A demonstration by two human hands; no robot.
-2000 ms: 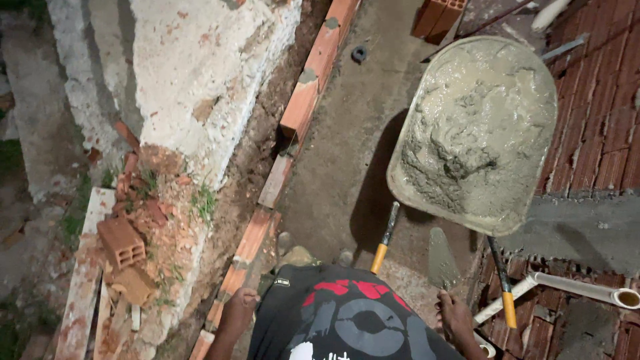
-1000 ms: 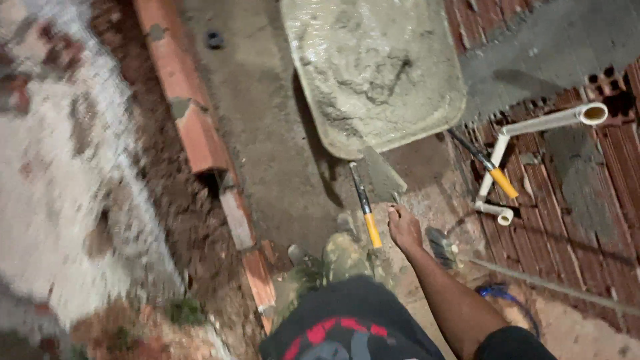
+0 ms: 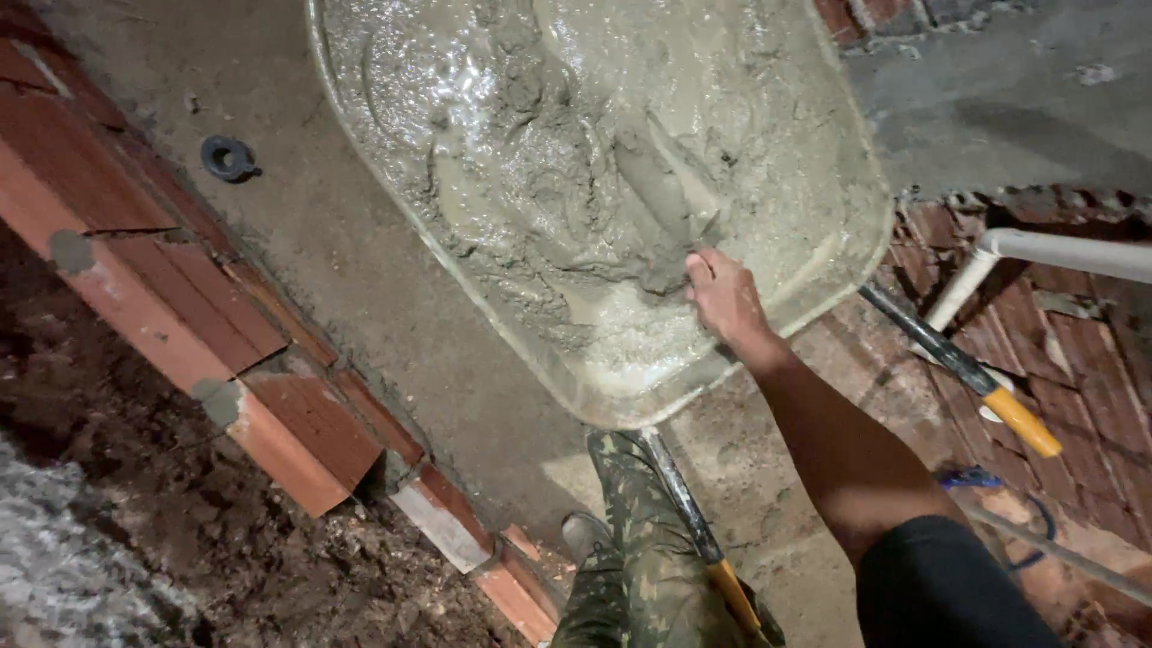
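My right hand (image 3: 724, 292) is closed around the handle of a trowel (image 3: 670, 180), whose blade lies in wet grey mortar (image 3: 540, 189). The mortar fills the tray of a wheelbarrow (image 3: 504, 328), and my hand is over the tray's near right part. Mortar partly covers the blade, and the handle is mostly hidden in my fingers. Two black wheelbarrow handles with yellow grips stick out toward me, one beside my leg and one to the right of my forearm. My left hand is out of view.
A low course of hollow red clay bricks (image 3: 184, 301) with mortar joints runs along the left, beside loose soil. A dark ring (image 3: 229, 159) lies on the floor. White plastic pipe (image 3: 1071, 252) and a blue hose (image 3: 1044, 531) are at right. My shoe (image 3: 587, 533) is near the bricks.
My right hand has moved forward from beside the wheelbarrow's handles to over its tray, and the trowel blade has gone into the mortar. My left hand, seen two seconds ago, has left the view.
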